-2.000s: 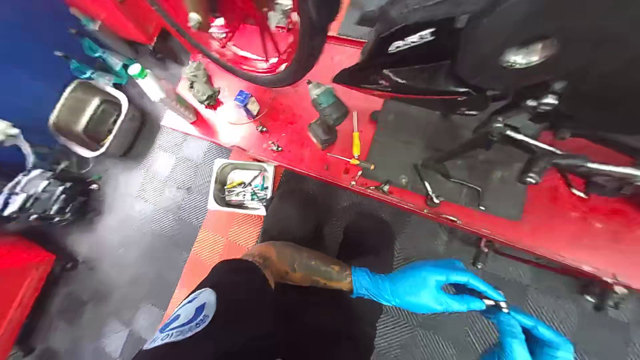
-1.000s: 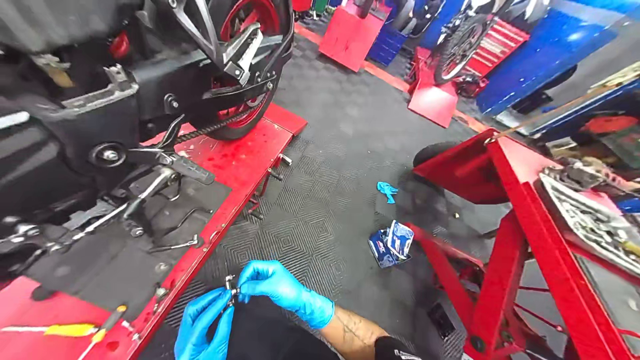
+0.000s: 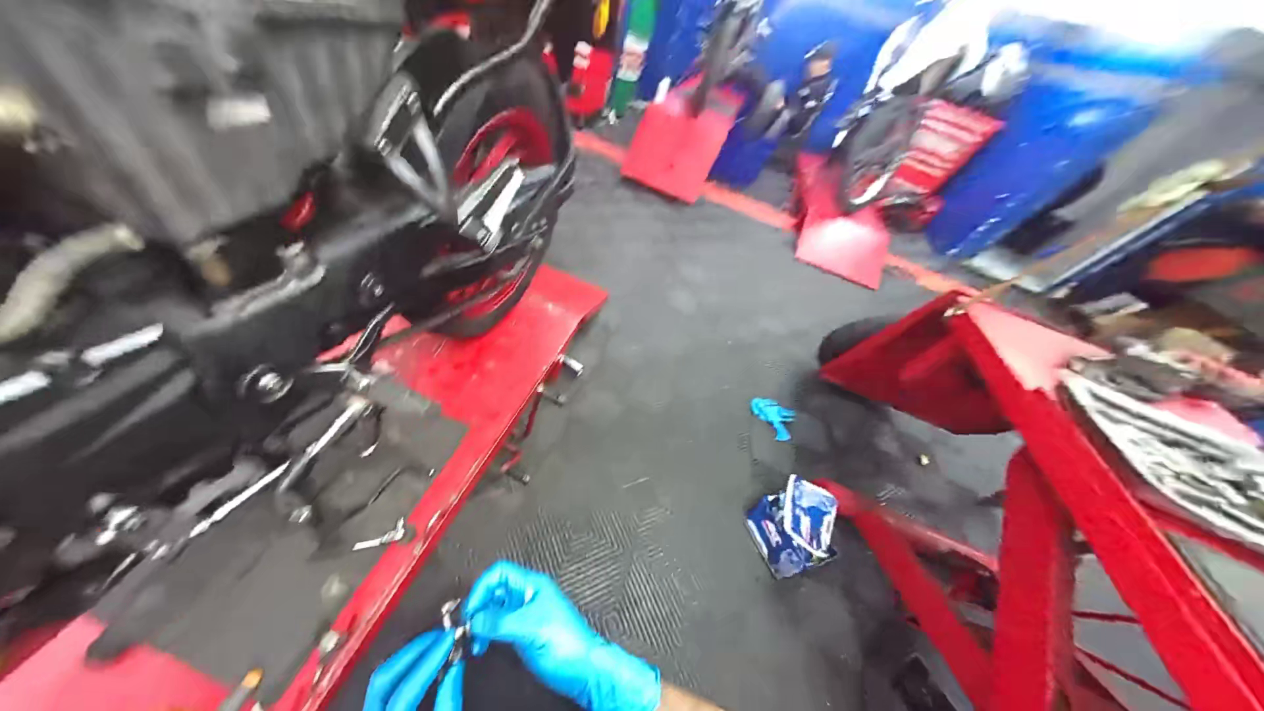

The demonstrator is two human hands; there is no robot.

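Both my hands wear blue gloves and meet at the bottom, left of centre. A small dark and silvery metal part (image 3: 457,632) sits between their fingertips. My left hand (image 3: 415,671) grips it from the left and is partly cut off by the frame's lower edge. Thumb and fingers of my right hand (image 3: 553,632) pinch it from the right. What the part is, blur does not let me tell. Up and to the left, a motorcycle (image 3: 267,385) stands on a red lift platform (image 3: 494,395), close to my hands.
A silvery tool (image 3: 383,536) and a tool handle (image 3: 242,689) lie on the platform. On the dark floor are a blue glove (image 3: 772,418) and blue-and-white packets (image 3: 793,528). A red metal frame (image 3: 1027,553) rises at right, with parts on top. Further motorcycles (image 3: 869,168) stand behind.
The view has swung far from the platform's tools and metal tray to the motorcycle's rear wheel and the floor beyond. Both hands stay together at the small part.
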